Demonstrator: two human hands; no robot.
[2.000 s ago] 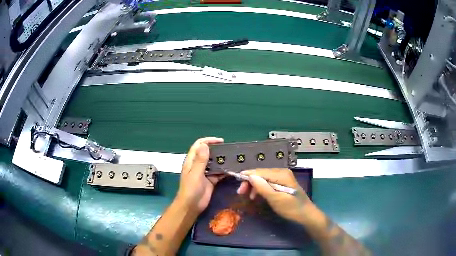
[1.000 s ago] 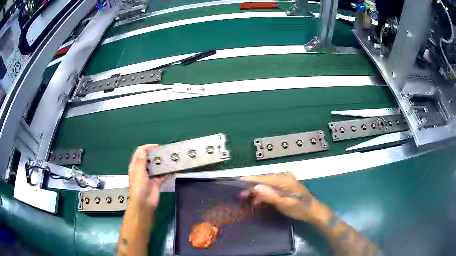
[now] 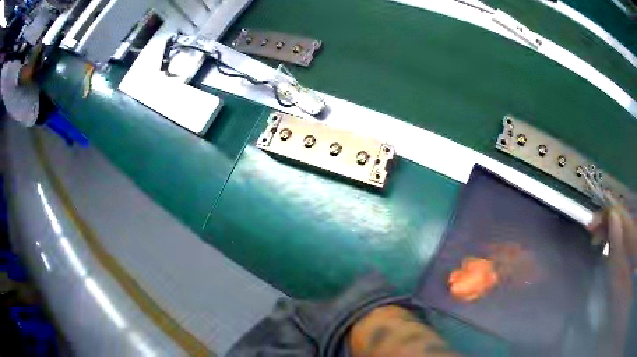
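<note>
A grey-brown fixture block (image 3: 553,157) with round seats lies on the green lane behind the black tray, its right end hidden by blur. My right hand (image 3: 614,226), blurred and cut off by the right edge, holds thin silver tweezers (image 3: 594,187) over that end. The black tray (image 3: 482,188) holds an orange-red lump (image 3: 473,279) and scattered reddish specks. Only my left forearm and grey sleeve show at the bottom; my left hand is outside the picture.
Another block (image 3: 325,150) sits on the glossy green near edge. A further block (image 3: 276,47) lies on the lane behind the rail. A sensor bracket (image 3: 300,99) with dark cable and a white plate (image 3: 171,94) stand at the left. A grey surface (image 3: 160,230) fills the lower left.
The view has swung left and tilted. My left hand has left the picture, and no block is seen raised in it. My right hand is now at the right edge, by a block.
</note>
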